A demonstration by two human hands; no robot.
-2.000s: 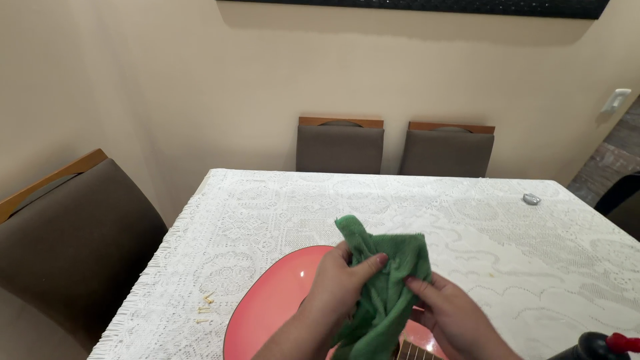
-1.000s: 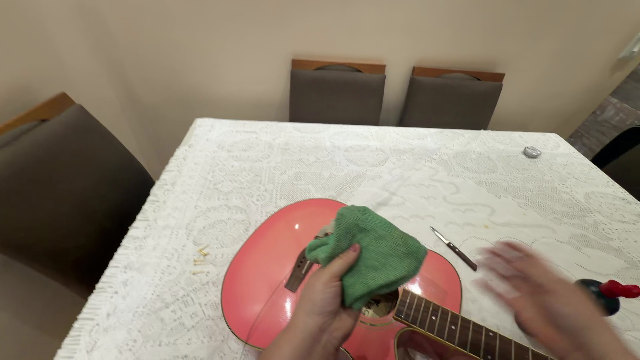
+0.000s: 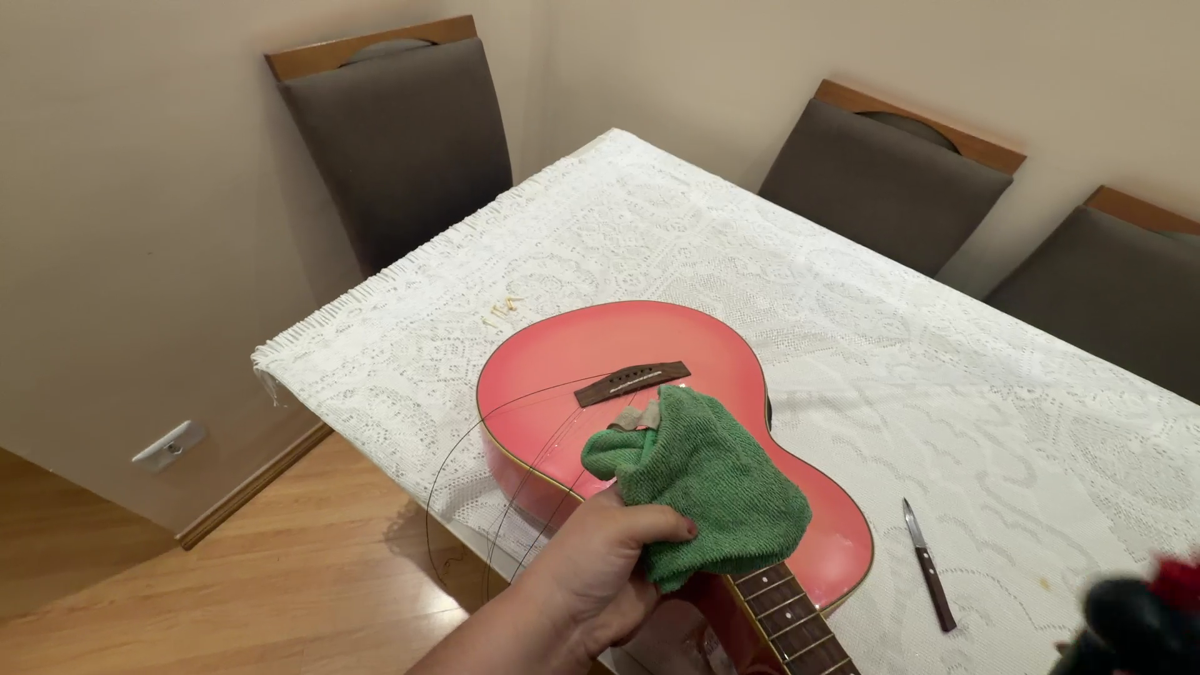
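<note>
My left hand (image 3: 609, 562) grips a folded green cloth (image 3: 717, 483), held above a pink acoustic guitar (image 3: 600, 347) and hiding its sound hole. The guitar lies on the table with its dark bridge (image 3: 633, 380) bare of attached strings at the pin holes, as far as I can see. Loose strings (image 3: 429, 506) curl off the body's left edge. Part of the fretboard (image 3: 792, 619) shows below the cloth. My right hand is out of view.
A knife with a dark handle (image 3: 933, 586) lies right of the guitar on the lace tablecloth (image 3: 844, 375). Small pale pegs (image 3: 503, 309) lie beyond the body. A blurred black and red object (image 3: 1120, 614) is at lower right. Chairs (image 3: 403, 141) stand around the table.
My right hand, on the cloth two seconds ago and beside the guitar one second ago, has left the view. My left hand keeps the cloth. The view has swung left.
</note>
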